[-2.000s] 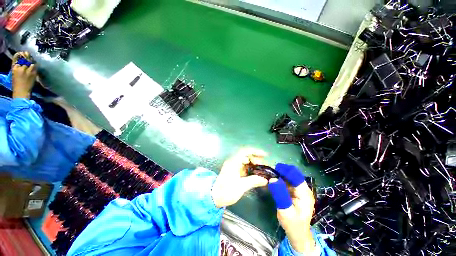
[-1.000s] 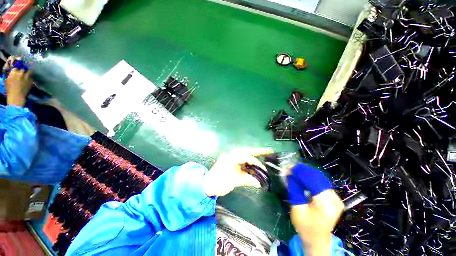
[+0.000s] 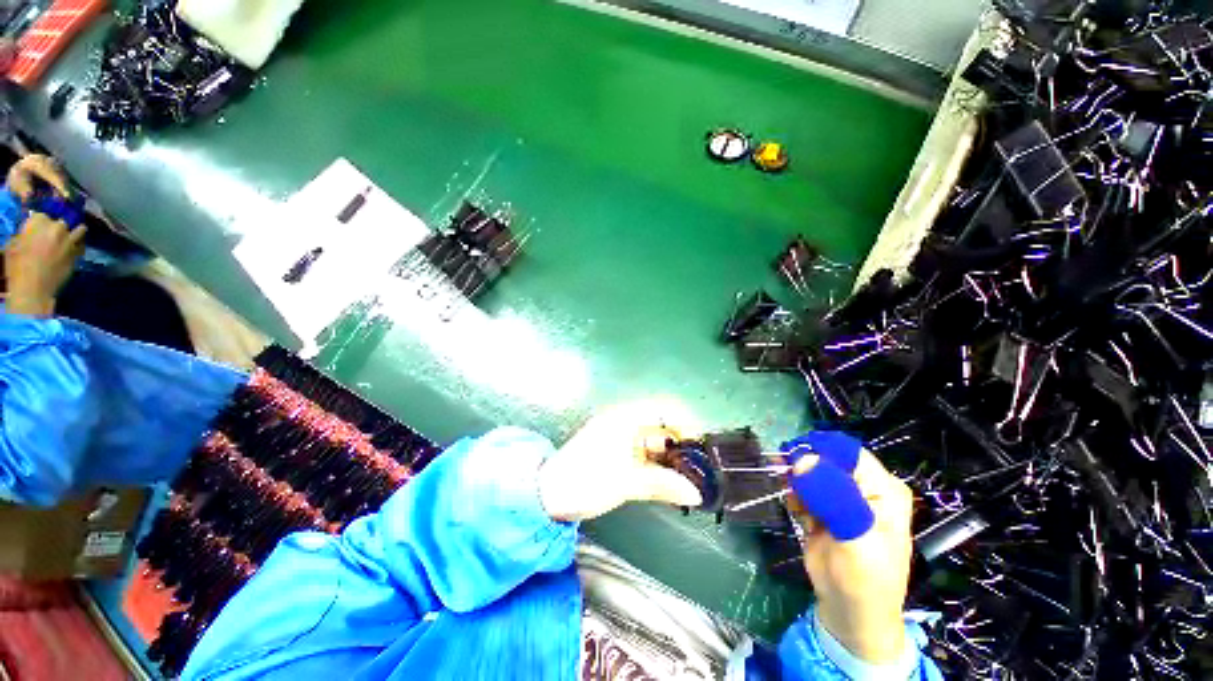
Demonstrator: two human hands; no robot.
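Note:
My left hand [image 3: 619, 463] holds a small dark round part [image 3: 689, 466] between thumb and fingers, mostly hidden by them. My right hand [image 3: 854, 512], with blue finger cots on two fingers, pinches the wire handles of a black binder clip [image 3: 748, 476]. The clip's black body is against the right side of the round part; whether its jaws are over the part's edge I cannot tell. Both hands are above the green bench. A large heap of black binder clips [image 3: 1051, 359] lies at the right, with a few strays [image 3: 768, 349] at its left edge.
A cream bin edge [image 3: 918, 186] borders the heap. A disc [image 3: 728, 145] and an amber piece [image 3: 770, 157] lie on the green belt. A white sheet [image 3: 326, 246] has clipped assemblies [image 3: 474, 250] beside it. A filled red tray [image 3: 286, 466] is lower left. Another person's sleeve [image 3: 107, 406] shows at left.
My right hand moved off the round part towards the right, and now holds a clip by its handles against the part. The disc and amber piece have shifted left in view.

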